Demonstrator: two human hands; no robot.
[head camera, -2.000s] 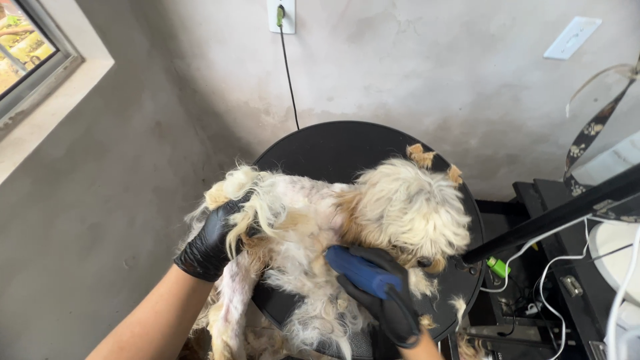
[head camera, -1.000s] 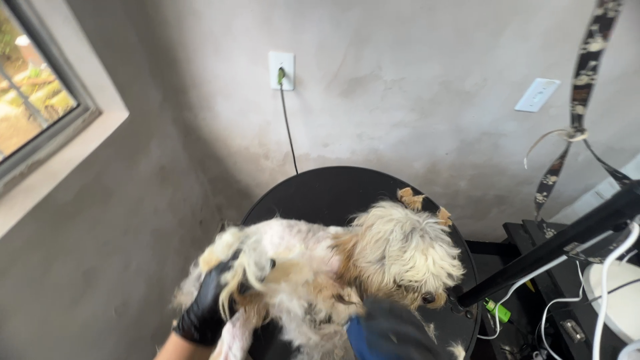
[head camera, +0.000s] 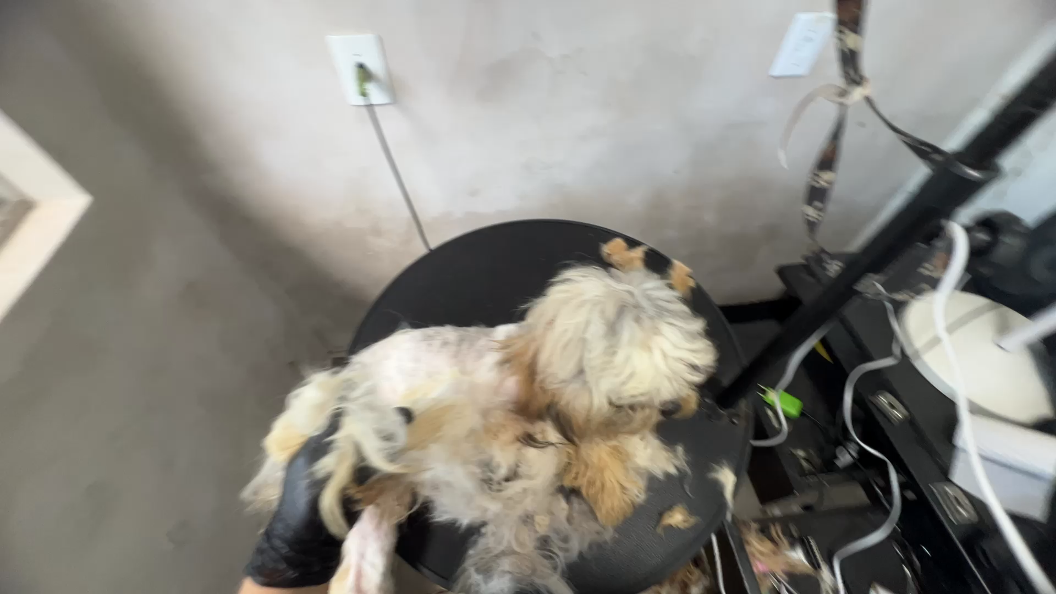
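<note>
A cream and tan long-haired dog stands or crouches on a round black grooming table, its head toward the right. Its back is clipped close to pink skin, while matted fur hangs along its near side. My left hand, in a black glove, is at the dog's rear near a hind leg; long locks cover the fingers, so their grip is hidden. My right hand is out of the frame, and so is the blue tool.
Tufts of cut tan fur lie near the table's far edge. A black grooming arm rises at the right, beside a patterned strap. White cables cross a black case. A corded plug sits in the wall outlet.
My right hand, earlier at the dog's chest with a blue tool, has left the frame. My left hand remains at the dog's rear. The view has shifted.
</note>
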